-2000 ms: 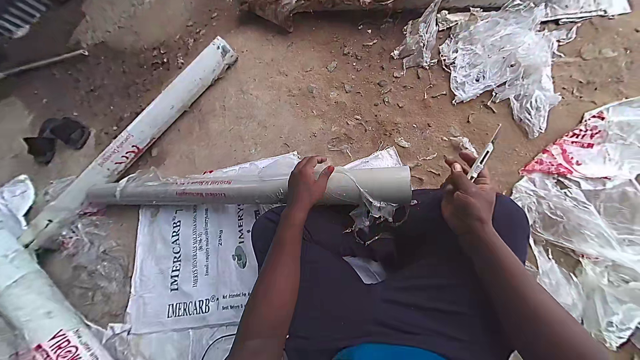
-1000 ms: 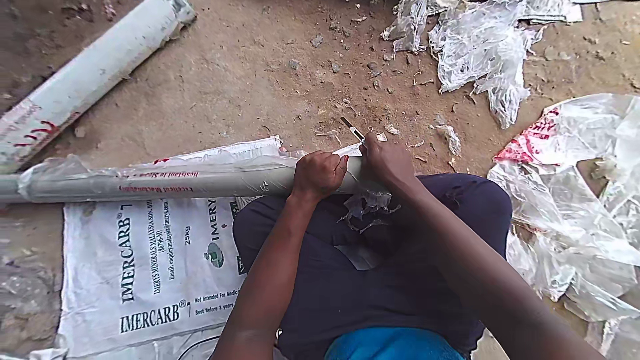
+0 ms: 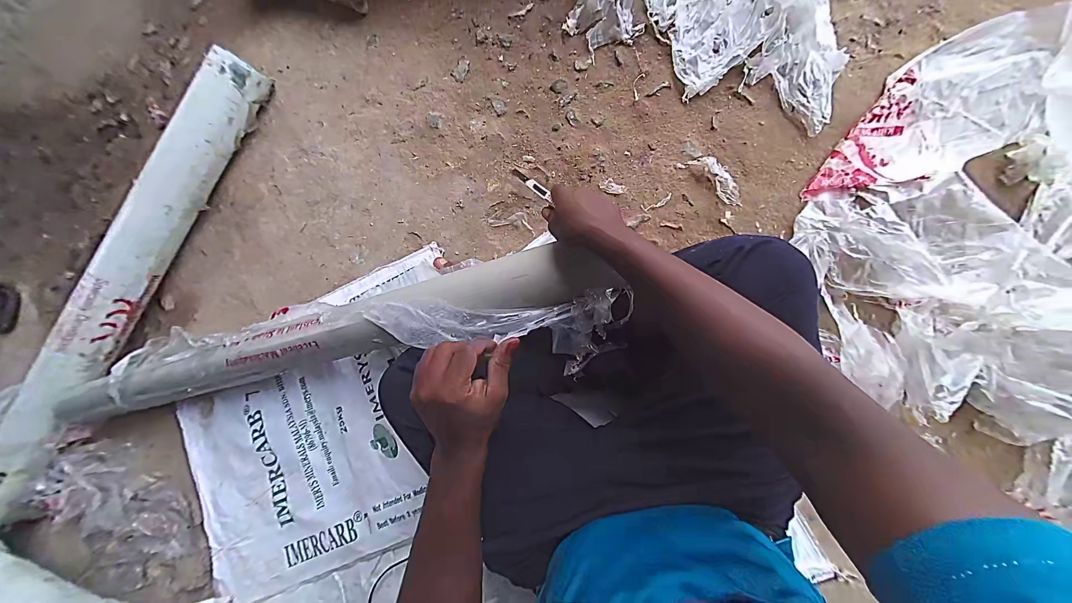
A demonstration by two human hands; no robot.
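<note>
A pale grey tube (image 3: 494,280) lies across my lap, its left part covered by printed clear plastic film (image 3: 293,335). Loose film is peeled from the bare right part and hangs torn over my thighs. My left hand (image 3: 461,389), just below the tube, pinches the edge of this film. My right hand (image 3: 586,218) is above the tube's right end and holds a slim knife (image 3: 534,186), its tip pointing up and left, off the tube. The tube's right end is hidden behind my right forearm.
A printed white sack (image 3: 293,469) lies under the tube. A second film-wrapped tube (image 3: 159,209) slants at the left, crossing the first one's far end. Crumpled clear film (image 3: 946,276) covers the ground at the right, with more (image 3: 754,50) at the top. Small stones and scraps dot the dirt.
My left hand has let go of the tube and moved below it onto the film. The film is now pulled back from the tube's right part, which shows bare.
</note>
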